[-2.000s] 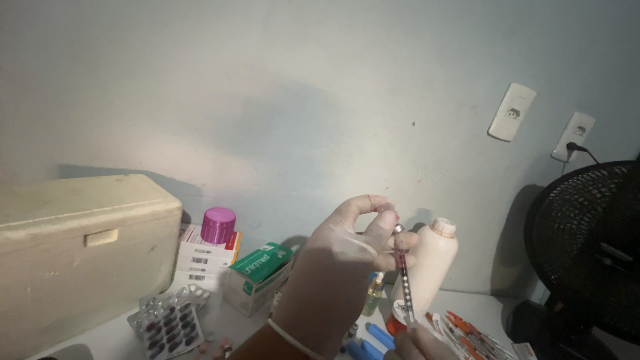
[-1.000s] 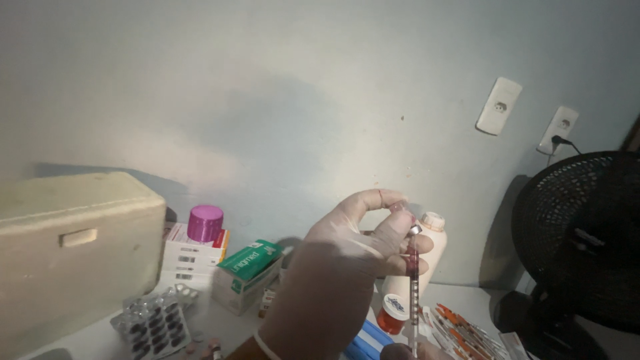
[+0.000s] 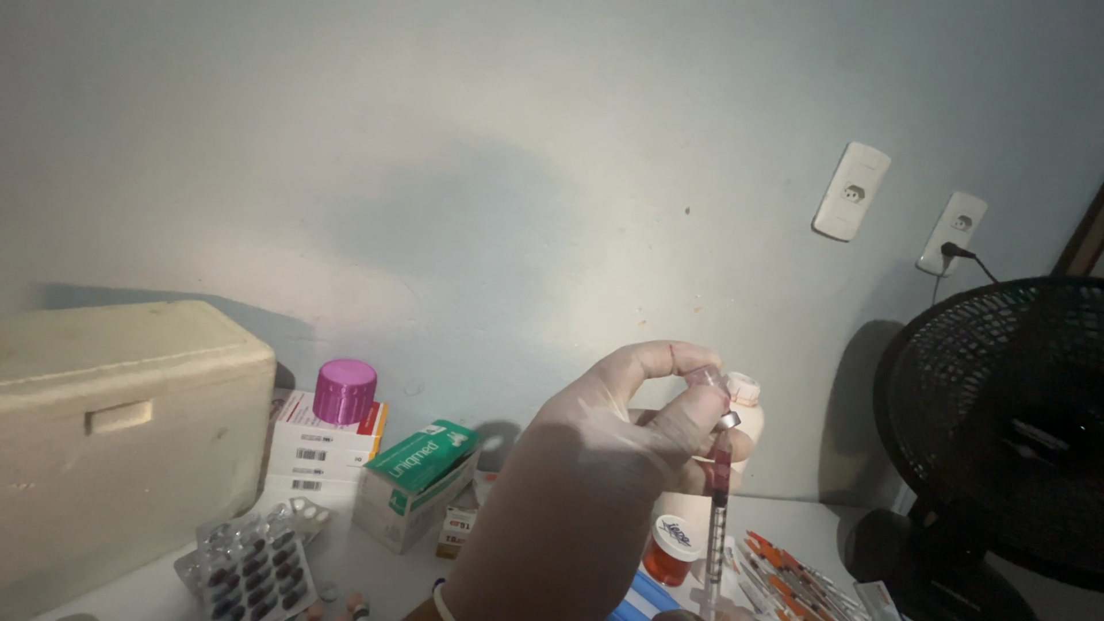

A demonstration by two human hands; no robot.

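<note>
My left hand (image 3: 604, 440), in a translucent glove, pinches a small glass vial (image 3: 707, 379) upside down between thumb and forefinger. Its metal-rimmed neck points down at the top of a syringe (image 3: 718, 517), whose upper barrel holds red liquid. The other fingers of that hand lie behind the syringe's upper end. Only the fingertips of my right hand (image 3: 681, 615) show at the bottom edge, at the syringe's lower end; the rest is out of view. A white plastic bottle (image 3: 743, 423) stands behind the fingers, and an orange jar with a white lid (image 3: 671, 552) is left of the barrel.
At left stand a foam box (image 3: 129, 448), white cartons (image 3: 315, 444) under a purple cap (image 3: 345, 391), and a green-and-white box (image 3: 423, 483). Blister packs (image 3: 254, 569) lie in front. Packaged syringes (image 3: 793, 578) with orange parts lie at right, near a black fan (image 3: 1000, 431) and wall sockets (image 3: 852, 191).
The syringe stands more upright than two seconds ago, when it leaned. My left hand still holds the vial above it. My right hand shows less at the bottom edge.
</note>
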